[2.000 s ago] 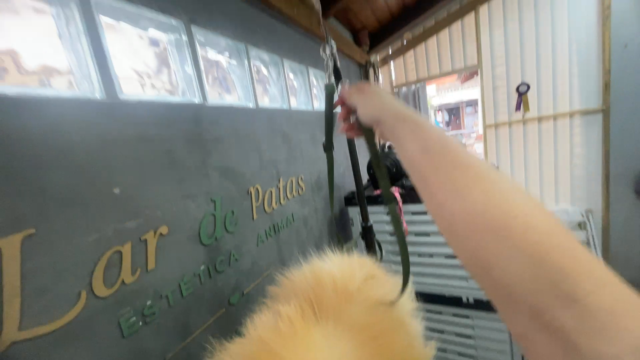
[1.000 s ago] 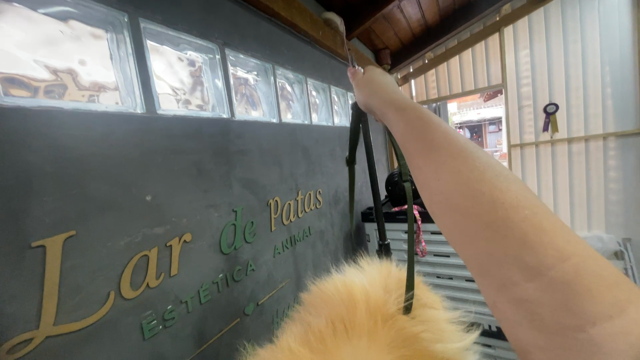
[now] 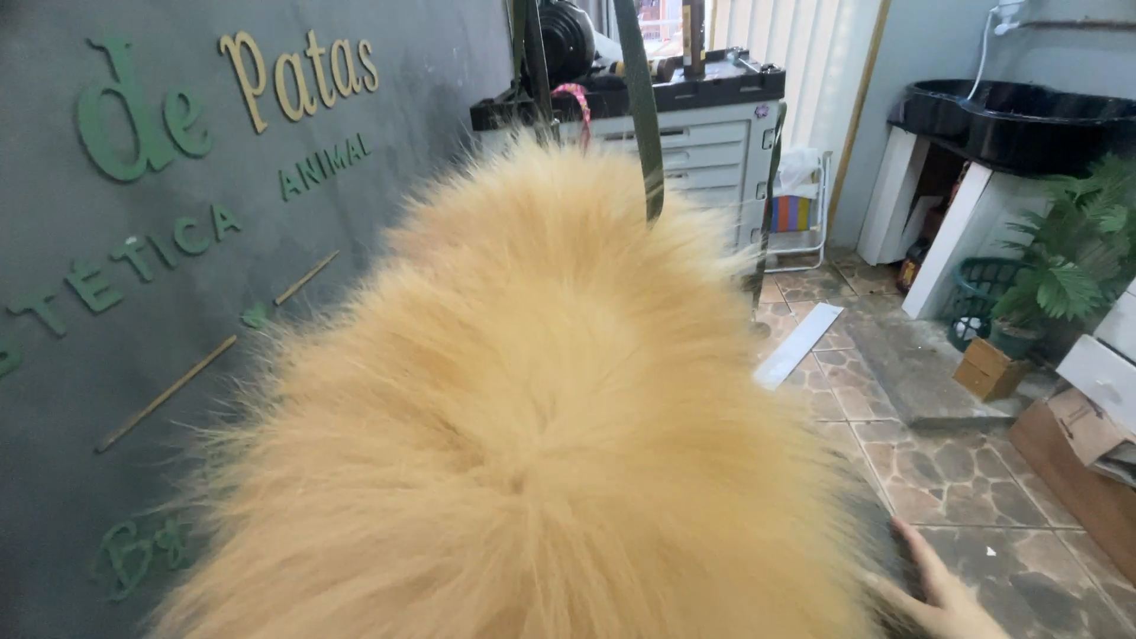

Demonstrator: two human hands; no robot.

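Note:
The back of a fluffy golden-cream dog (image 3: 532,382) fills the middle of the head view, facing away from me. A dark green strap (image 3: 641,106) comes down from above to the fur behind its head, and darker straps (image 3: 535,62) hang beside it at the left. At the lower right edge, my right hand (image 3: 936,586) rests with fingers apart beside the dog's flank, near a dark surface. Whether its fingertips touch the fur is hard to see. My left hand is out of view.
A grey wall (image 3: 355,222) with raised lettering stands close on the left. Ahead is a drawer cabinet (image 3: 710,133) with a black top. To the right are a black basin (image 3: 1021,115), a potted plant (image 3: 1065,257), a cardboard box (image 3: 988,368) and a white strip (image 3: 799,344) on the tiled floor.
My right arm, raised to the straps near the ceiling beam in the earlier frames, has come down to the dog's right side. The view has tilted down.

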